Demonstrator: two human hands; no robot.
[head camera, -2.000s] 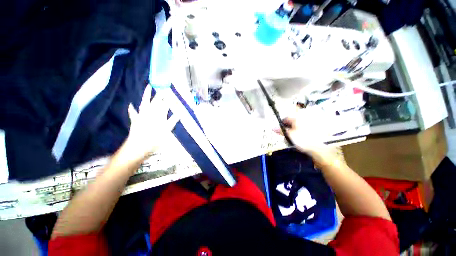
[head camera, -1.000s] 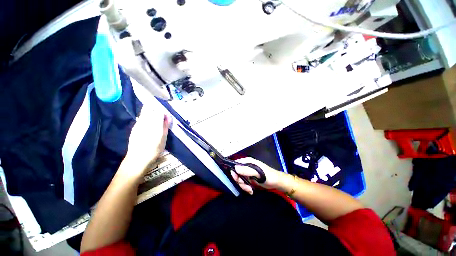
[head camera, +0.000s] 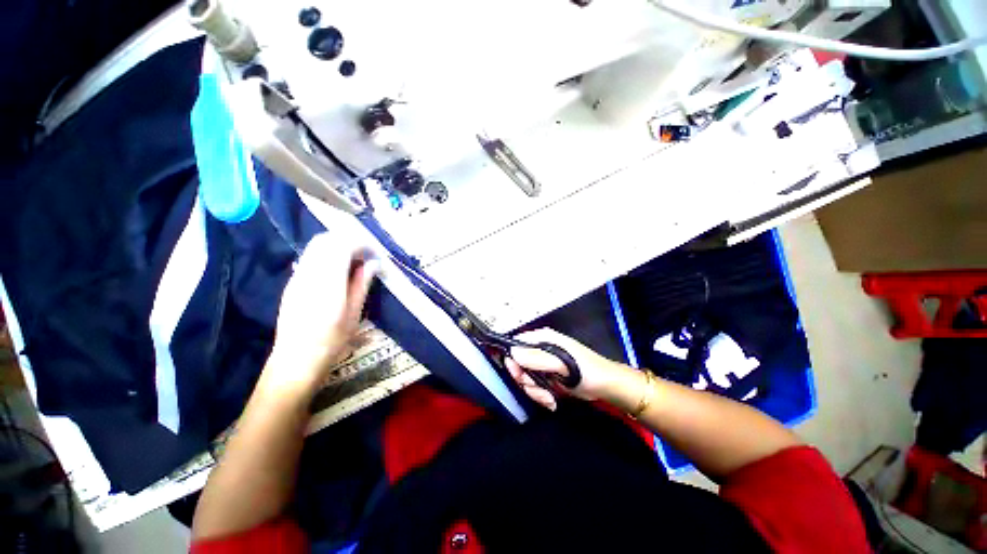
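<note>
A long navy-and-white strip (head camera: 456, 344) runs from near the needle area down over the table edge towards my lap. My left hand (head camera: 327, 290) pinches the strip near the presser foot (head camera: 407, 182). My right hand (head camera: 550, 373) holds black fabric shears (head camera: 468, 324) by the loop handles. The blades point up and left along the strip's right edge, and their tips lie near the needle area. Whether the blades are fully closed is unclear. A large navy garment (head camera: 108, 271) with a white stripe (head camera: 176, 298) lies left of the needle.
The white machine head (head camera: 465, 65) stands ahead, with a light-blue guard (head camera: 225, 152) at its left end. A slim metal piece (head camera: 508, 166) is beside the foot. A blue bin (head camera: 795, 325) with dark and white pieces is below right. A cardboard box (head camera: 904, 216) and red stool (head camera: 920, 298) stand farther right.
My right hand has taken the shears from the table to the strip's edge. My left hand has stayed on the strip. The view has moved closer to the needle area.
</note>
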